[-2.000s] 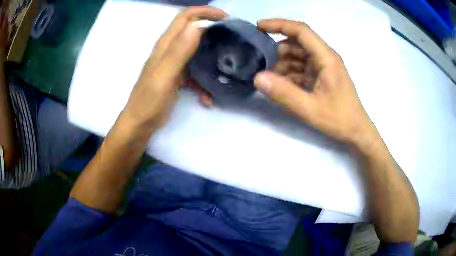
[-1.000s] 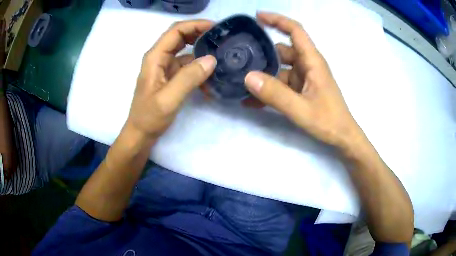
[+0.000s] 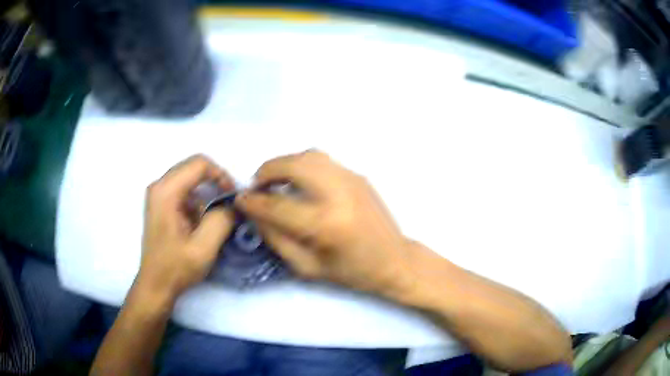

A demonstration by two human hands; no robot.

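A dark grey plastic housing lies low over the white foam sheet, near its front edge, with its hollow and central round boss facing up. My left hand grips its left rim with thumb and fingers. My right hand is over its right side, with thumb and index fingertips pinched together at the far rim. Whether a small part is between those fingertips cannot be told; the view is blurred. The right fingers cover part of the housing.
Dark stacked housings stand at the back left of the sheet. A blue bin lies along the back, behind a pale rail. Whitish clear bags and a dark stack are at the right. A neighbour's arm shows at the lower right.
The view has shifted, bringing the stacks and bin further in. The housing is now lower and further left in view. My right hand has moved from holding its side to pinching at the far rim.
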